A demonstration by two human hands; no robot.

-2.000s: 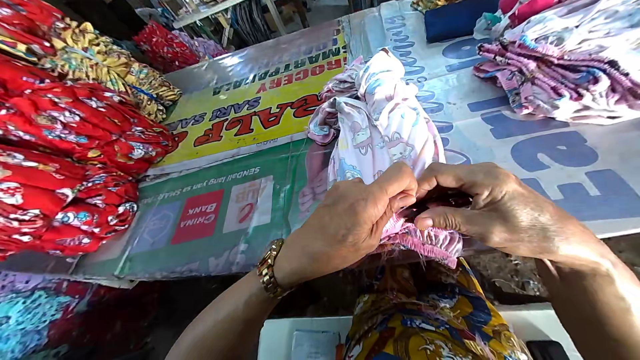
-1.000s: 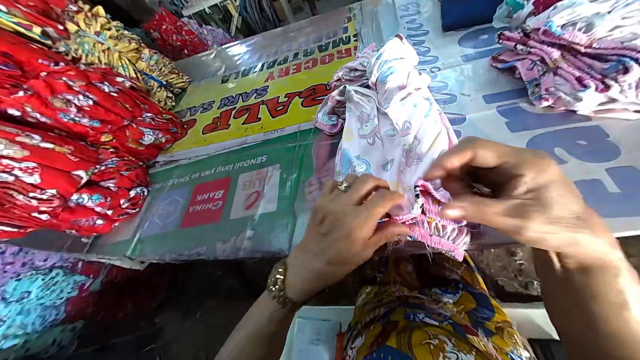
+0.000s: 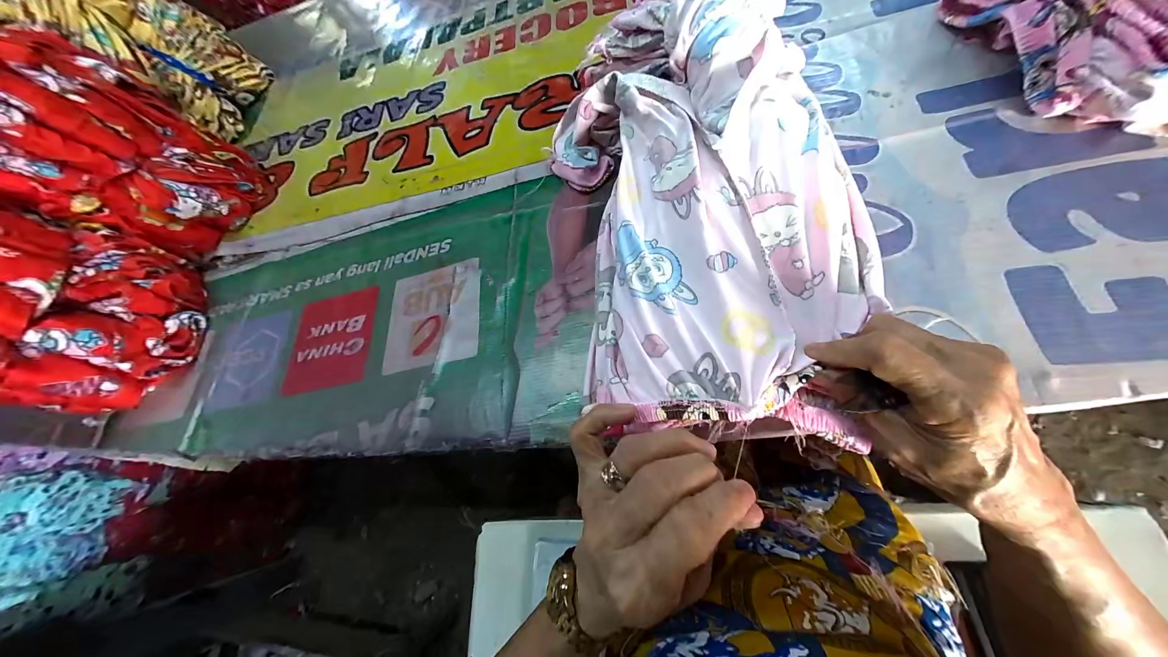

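Note:
A pale pink printed garment [image 3: 712, 255] lies lengthwise on the banner-covered table, its gathered pink elastic edge [image 3: 821, 424] at the near side. My left hand [image 3: 648, 520], with a ring and a gold-coloured wristwatch, pinches the left end of that edge between thumb and forefinger. Loose threads hang by its curled fingers. My right hand [image 3: 940, 411] grips the right end of the edge, with a small dark object [image 3: 871, 391] partly hidden in the palm; what it is cannot be told. Below lies yellow and blue printed cloth [image 3: 821, 566], with thread bits on it.
Red printed garments [image 3: 100, 210] are piled at the left, with yellow printed ones [image 3: 192, 64] behind. Another pink garment bundle [image 3: 1086, 55] sits at the upper right. The table's near edge runs just under the hands. A white surface [image 3: 511, 584] shows below, and turquoise cloth [image 3: 55, 520] lower left.
The hands, close together two seconds ago, are now apart at the two ends of the elastic edge, which is spread wider. The view has moved nearer to the garment.

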